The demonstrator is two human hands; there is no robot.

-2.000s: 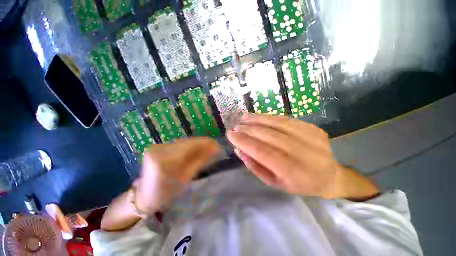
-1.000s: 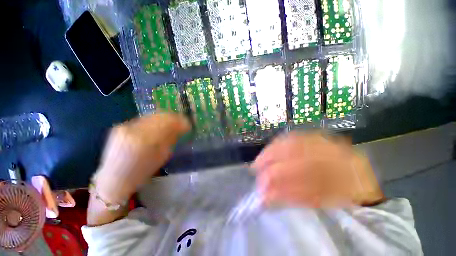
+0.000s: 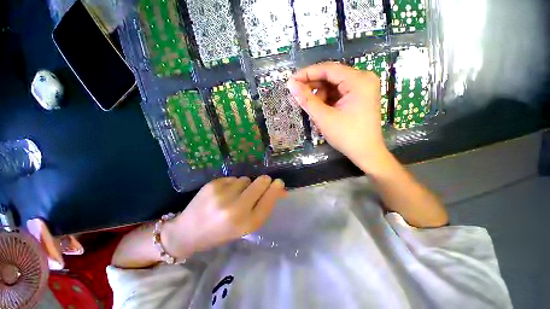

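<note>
A clear tray (image 3: 208,72) holds green circuit boards in pockets. Bare boards (image 3: 194,130) sit at the front left, and several boards behind have white dotted sheets (image 3: 268,27) on them. A grey-brown dotted dome sheet (image 3: 282,121) covers most of a board in the front row. My right hand (image 3: 344,108) is over the tray, its thumb and index finger pinched at that sheet's upper edge. It hides part of the neighbouring boards. My left hand (image 3: 226,208) is just off the tray's front edge, fingers curled; its fingertips are partly hidden.
A black smartphone (image 3: 93,57) and a small white rounded case (image 3: 47,89) lie left of the tray. A clear bottle (image 3: 19,158) is at the left edge, with a pink fan (image 3: 15,271) below it. Shiny clear plastic (image 3: 500,60) lies to the right.
My right hand has moved from near my body up over the tray. The dotted sheet now covers a front-row board that was bare green. My left hand has moved right and down, off the tray.
</note>
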